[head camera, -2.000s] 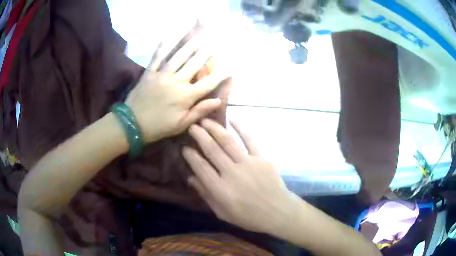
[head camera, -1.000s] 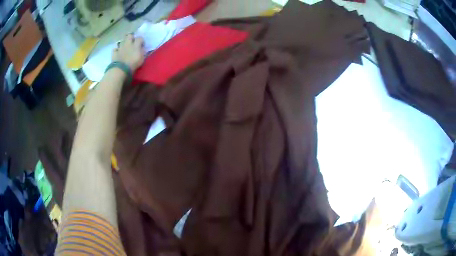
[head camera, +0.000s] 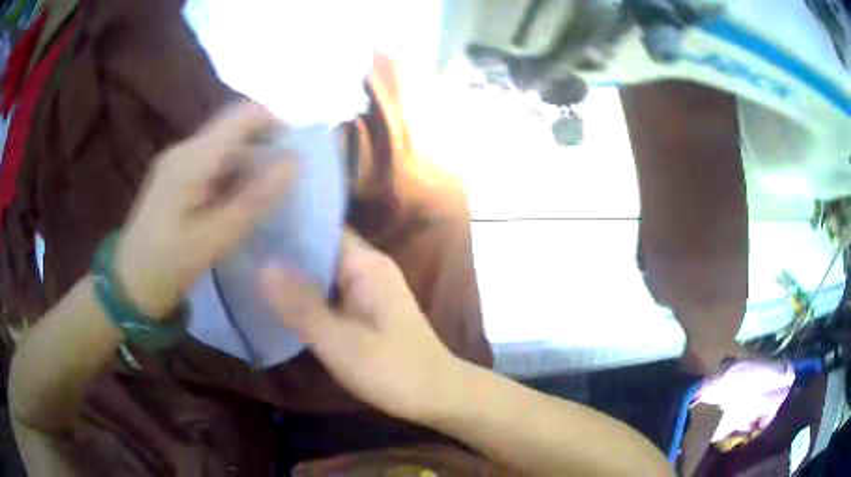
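A folded pale bluish-white piece (head camera: 294, 205), paper or cloth, is between my two hands above the brown garment. My left hand (head camera: 210, 196), blurred and with a green bangle at the wrist, holds its upper left side. My right hand (head camera: 369, 321) grips its lower right part with thumb and fingers. The brown garment (head camera: 112, 121) covers the table on the left and runs under both hands to the near edge. The fingertips are partly blurred.
The white sewing machine head (head camera: 634, 47) with a blue stripe stands at the top right. A brown strip-like piece (head camera: 695, 205) hangs over the table's near edge (head camera: 578, 349). A blue crate (head camera: 686, 419) with pink cloth is at the lower right. Red cloth lies far left.
A second ago my left hand reached to white pieces beside the red cloth. Now the view is back at the machine, and both hands hold a pale piece over the garment.
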